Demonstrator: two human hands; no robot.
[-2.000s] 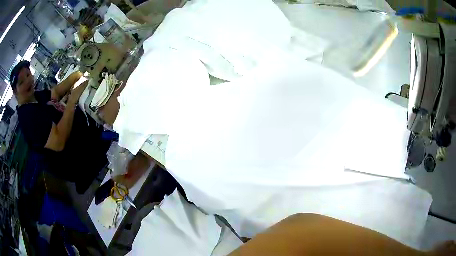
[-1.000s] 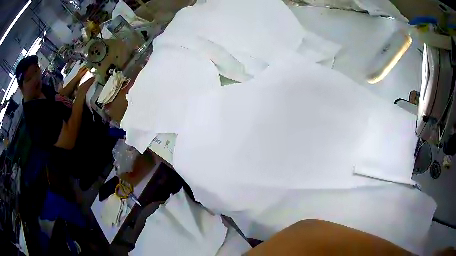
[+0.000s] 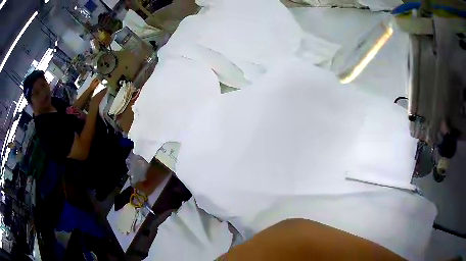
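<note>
A large white fabric panel (image 3: 286, 132) spreads over the table and fills the middle of the view. A narrow folded white strip or edge (image 3: 383, 182) lies at its lower right, beside the sewing machine head (image 3: 423, 81). The presser foot and needle cannot be made out. A bare forearm or elbow of mine crosses the bottom edge over the fabric; I cannot tell which arm. Neither my left hand nor my right hand is in view.
A person (image 3: 64, 122) sits at another sewing machine (image 3: 115, 63) on the left. Yellow-handled scissors (image 3: 138, 200) lie on a small white side table (image 3: 122, 237). More white fabric (image 3: 189, 234) hangs at the lower left. A glowing lamp bar (image 3: 368, 57) shows at upper right.
The camera view has shifted and tilted slightly, so the machine head and lamp sit further left. The bare arm remains at the bottom edge. The fabric shows no clear movement.
</note>
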